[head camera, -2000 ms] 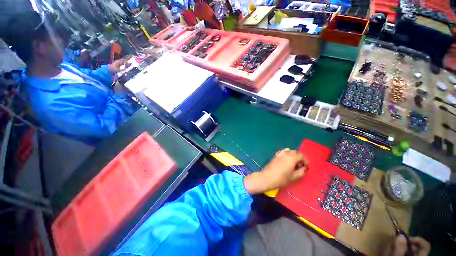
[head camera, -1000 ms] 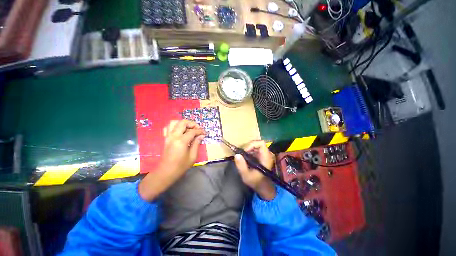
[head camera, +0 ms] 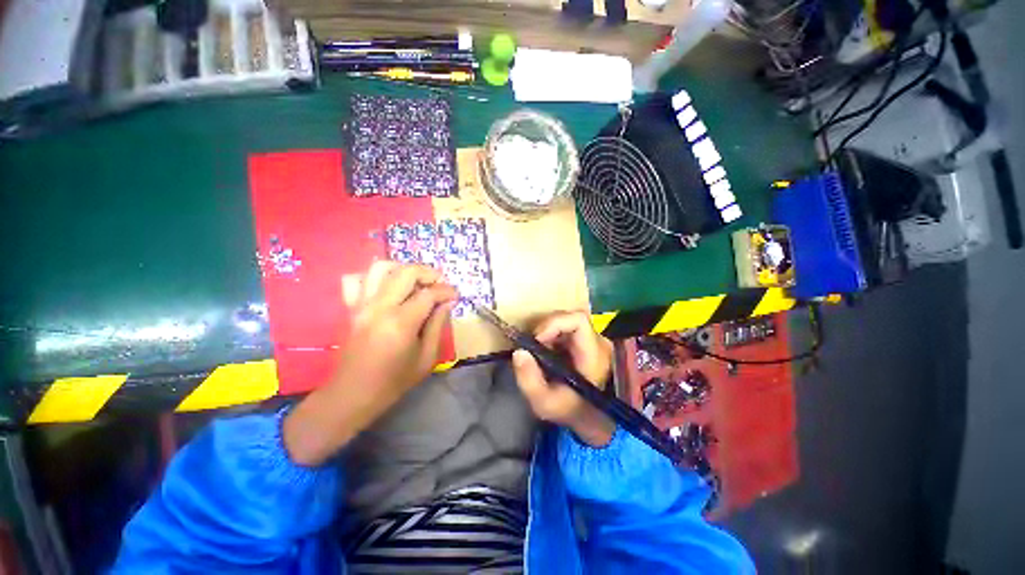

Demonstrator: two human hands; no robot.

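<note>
A dark circuit board panel with a silvery pattern (head camera: pixel 463 249) lies across the red sheet (head camera: pixel 304 213) and the tan board (head camera: pixel 540 264). My left hand (head camera: pixel 393 320) rests over the red sheet. Its thumb and fingertips are pinched at the panel's lower left part and hide it; the solder wire between them is too thin to see clearly. My right hand (head camera: pixel 568 376) is shut on the black soldering iron (head camera: pixel 596 395), whose metal tip is at the panel's lower edge, close to my left fingertips. Tiny shiny components (head camera: pixel 278 256) lie on the red sheet's left side.
A second panel (head camera: pixel 399 146) lies behind. A round clear jar (head camera: pixel 526 163) and a black fan with a wire grille (head camera: pixel 624 197) stand behind right. A blue stand (head camera: pixel 818 236) is right, a red parts bin (head camera: pixel 753 416) low right, a compartment tray (head camera: pixel 202 45) back left.
The view has swung right and down from the neighbouring worker's side to the panel. My right hand has brought the iron to the panel. My left hand has come to the panel.
</note>
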